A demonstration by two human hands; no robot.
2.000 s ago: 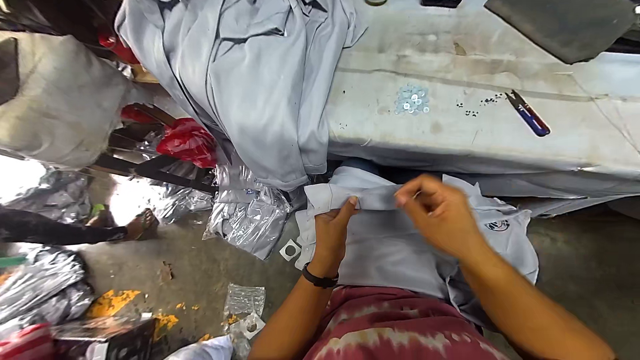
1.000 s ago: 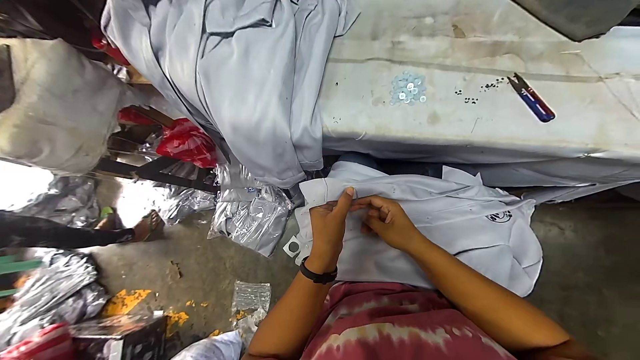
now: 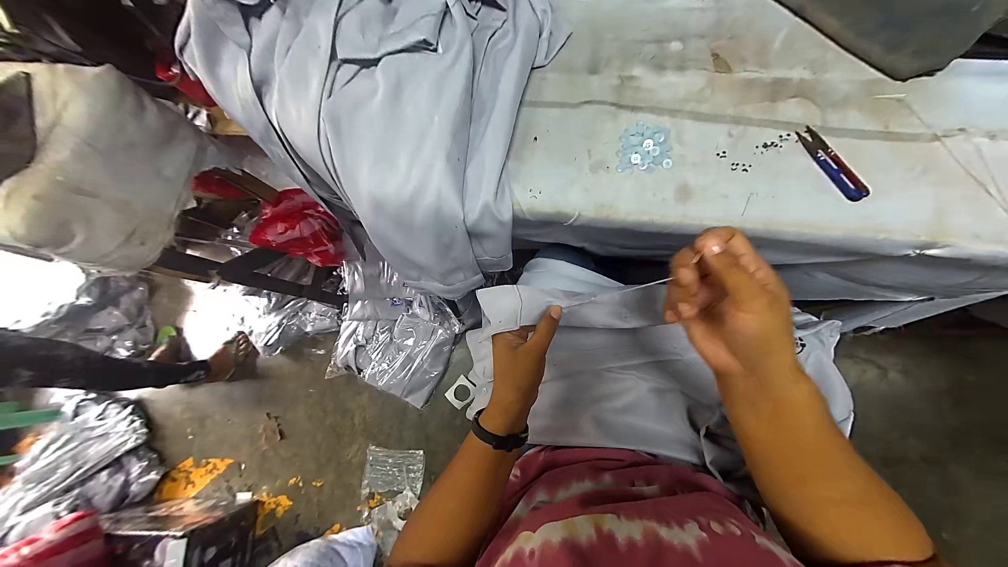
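Observation:
A light grey shirt (image 3: 614, 386) lies across my lap, its front band running level below the table edge. My left hand (image 3: 524, 354) grips the band near its left end, thumb on top. Raised to the right, my right hand (image 3: 728, 295) pinches something thin between thumb and finger, probably a needle. A pale thread (image 3: 630, 288) runs taut from the band to this hand. On the table, a small heap of pale buttons (image 3: 644, 148) lies left of tiny dark pieces (image 3: 740, 161) and thread snips (image 3: 833, 164) with blue and red handles.
More grey garments (image 3: 409, 134) hang over the table (image 3: 583, 189) at its left. Plastic-wrapped garments (image 3: 394, 339) and a red plastic bag (image 3: 295, 228) are below them. Another person's leg (image 3: 102, 361) reaches in from the left. A dark cloth (image 3: 906, 31) lies at the upper right.
My right hand has moved up and right, away from my left hand and the band, with the thread now stretched between. My left hand still holds the shirt.

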